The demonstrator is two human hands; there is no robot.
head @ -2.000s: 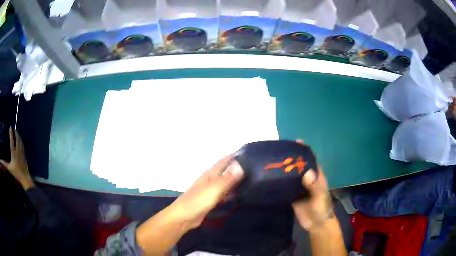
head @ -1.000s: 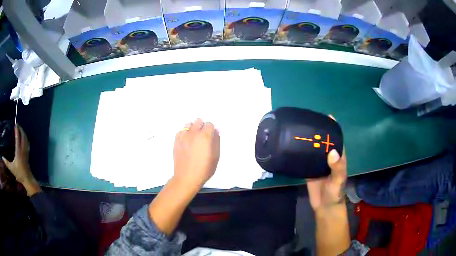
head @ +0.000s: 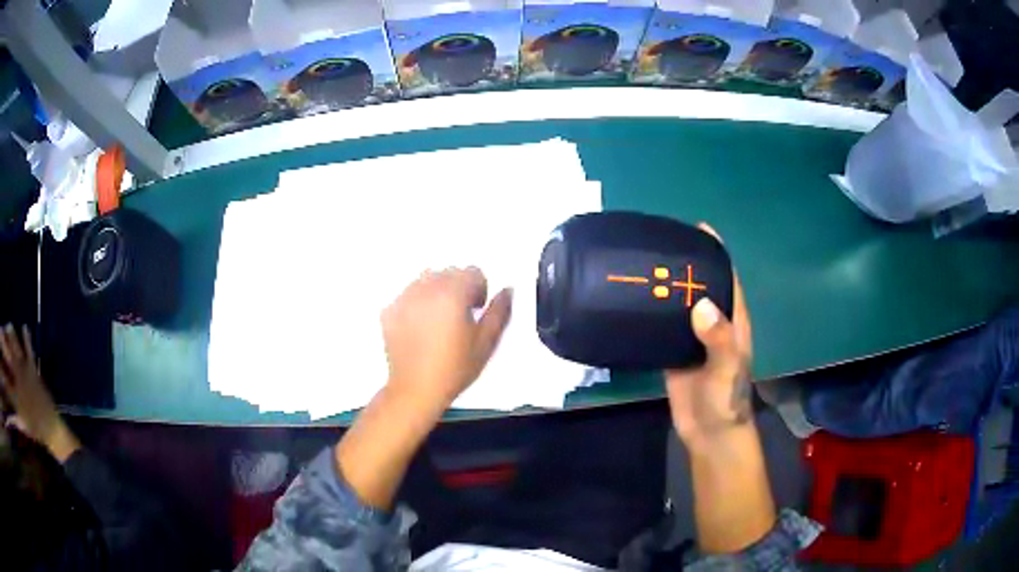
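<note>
My right hand (head: 715, 358) holds a black speaker (head: 626, 293) from its right end, thumb on the front below the orange plus mark. The speaker is above the right edge of a white stack of sheets (head: 324, 279) on the green bench. My left hand (head: 441, 335) is over the stack, fingers curled and thumb apart from them. It does not touch the speaker. Whether it pinches a sheet cannot be told against the bright white.
Another black speaker (head: 132, 268) with an orange strap stands at the left. A neighbour's hand (head: 31, 391) is at the far left. A bagged bundle (head: 911, 173) stands at the right. Open gift boxes (head: 458, 50) line the back behind the white rail (head: 503, 112). A red stool (head: 894, 492) is below right.
Both hands moved from the speaker held between them to my right hand holding it alone, my left hand over the sheets. A second speaker appeared at left. One bagged bundle at right is gone.
</note>
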